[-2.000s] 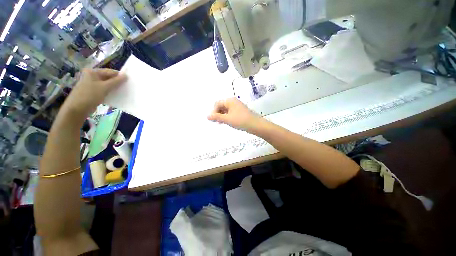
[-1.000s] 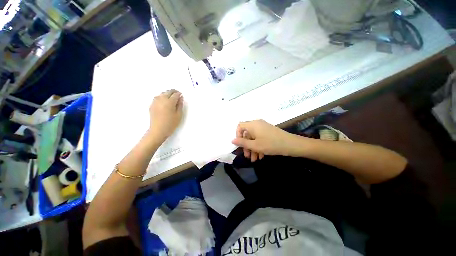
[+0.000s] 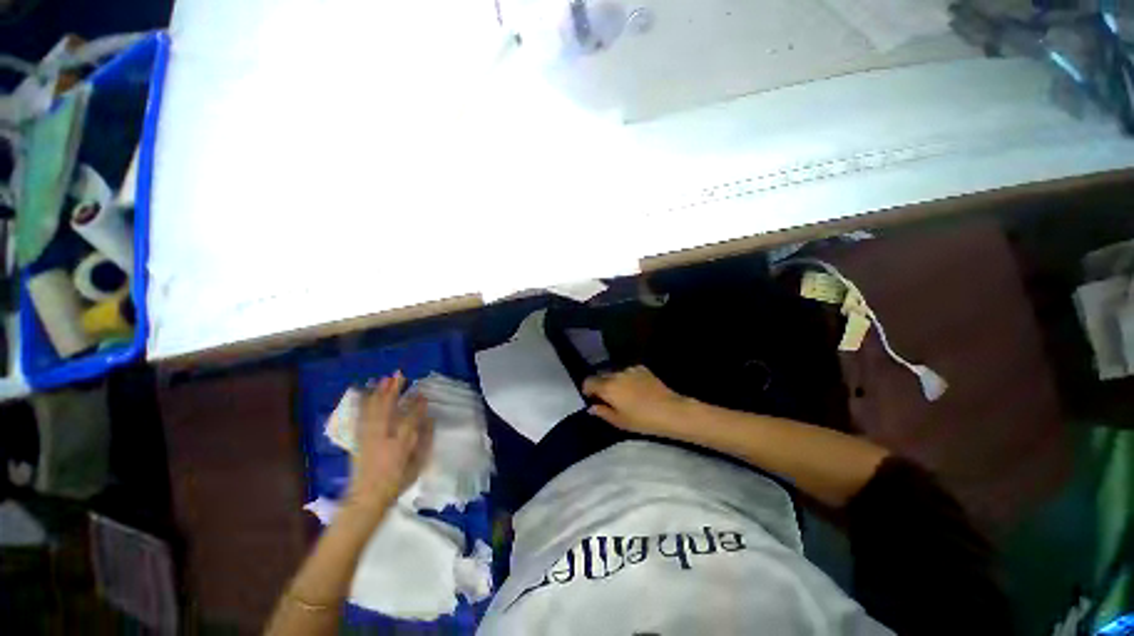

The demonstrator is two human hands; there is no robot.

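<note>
My left hand is over the pile of white fabric pieces in the blue container below the table; it is slightly blurred and I cannot tell whether it grips a piece. My right hand is at my lap with its fingers curled, beside the right edge of a white fabric piece; whether it holds anything is unclear. Another white piece overhangs the front edge of the white table. The presser foot area shows at the top edge; the machine head is out of view.
A blue tray with thread cones and a green item is at the left. Faint scale markings run along the table front. A pale tape roll and a white cord hang below the table. Dark tools lie at the upper right.
My left hand has moved from the tabletop down to the pile. My right hand has moved slightly and stays near my lap. The view has tilted down, and the machine head has left it.
</note>
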